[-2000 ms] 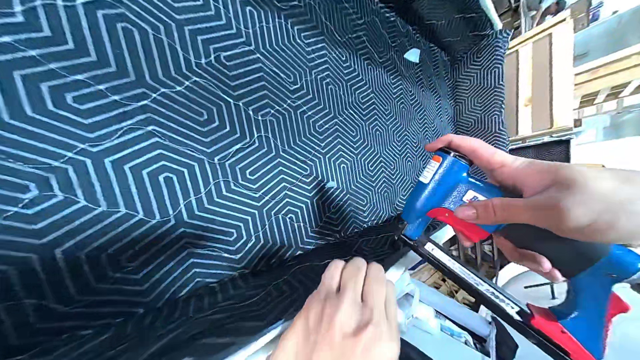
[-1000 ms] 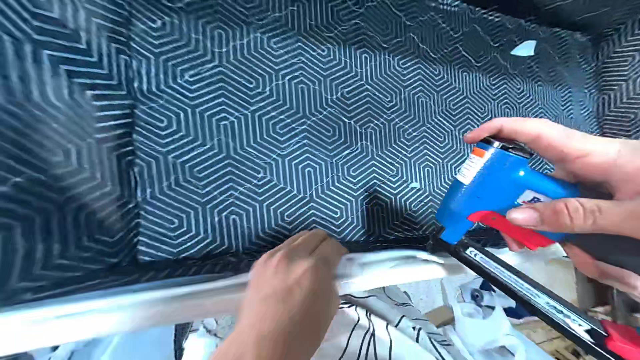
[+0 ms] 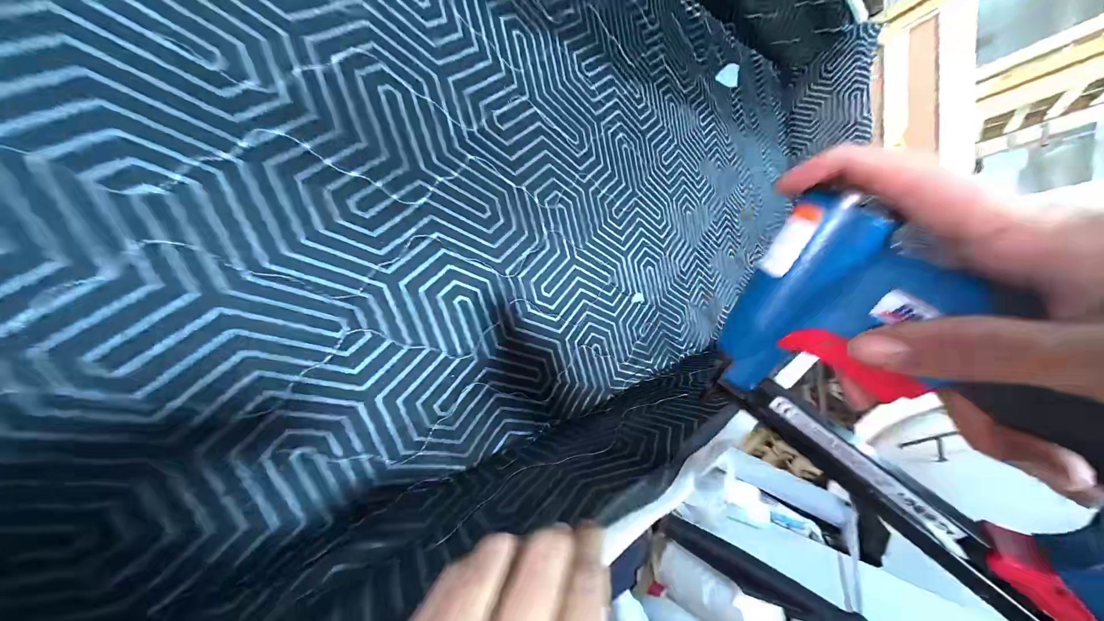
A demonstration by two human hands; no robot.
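Observation:
Dark upholstery fabric with a pale geometric line pattern (image 3: 448, 259) fills the left and middle of the view, loose threads lying over it. At the right, my right hand (image 3: 975, 285) grips a blue pneumatic staple gun (image 3: 802, 285), a finger resting by its red trigger. The gun's nose touches or is very close to the fabric's folded lower edge (image 3: 621, 440), and its black magazine slants down to the right. My left hand (image 3: 526, 578) is at the bottom centre, partly cut off, with its fingertips against that edge beside a white strip. Whether it pinches the fabric is hidden.
Below the edge are a dark bar (image 3: 750, 565), plastic wrapping and other clutter. A wooden frame (image 3: 923, 78) stands at the upper right. A small white scrap (image 3: 728, 75) is on the fabric near its far corner.
The view has swung and tilted since a second ago. My left hand, raised over the edge in the earlier frames, now shows only its fingers at the bottom. The staple gun remains in my right hand.

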